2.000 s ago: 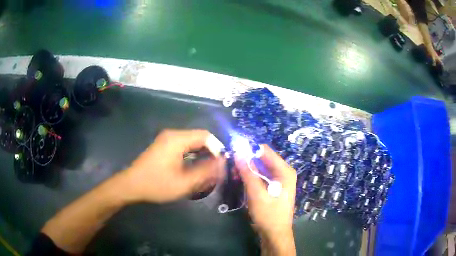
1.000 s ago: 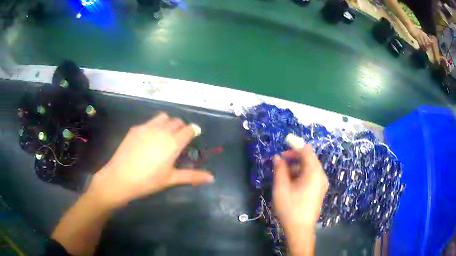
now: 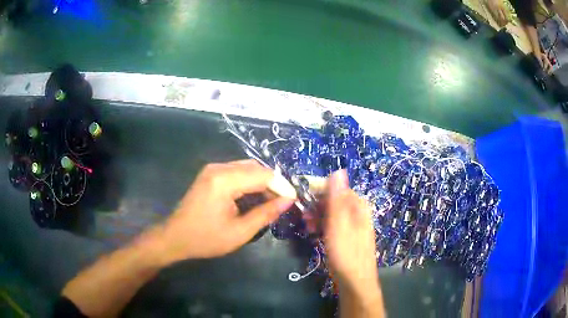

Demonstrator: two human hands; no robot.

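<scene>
My left hand [image 3: 212, 211] reaches in from the lower left, its thumb and white-capped fingertip closed on a small circuit board [image 3: 303, 189]. White leads run up and left from near that fingertip. My right hand [image 3: 352, 233] is at the board's right side, blurred; whether its fingers grip the board cannot be told. A black housing [image 3: 254, 200] is mostly hidden under my left hand. The pile of blue circuit boards [image 3: 423, 205] lies behind and right of my right hand. A white wire end [image 3: 294, 277] lies on the mat below the hands.
Several black housings [image 3: 67, 180] stand grouped at the left. The white edge [image 3: 187, 93] separates the dark mat [image 3: 156, 149] from the green conveyor [image 3: 280, 49]. A blue bin [image 3: 523, 211] stands at the right. Another person's hand [image 3: 545, 62] and black housings show at the upper right.
My hands have come together at the pile's left edge. The left was open over the housing and now pinches a board with leads. The bright board light seen earlier is gone.
</scene>
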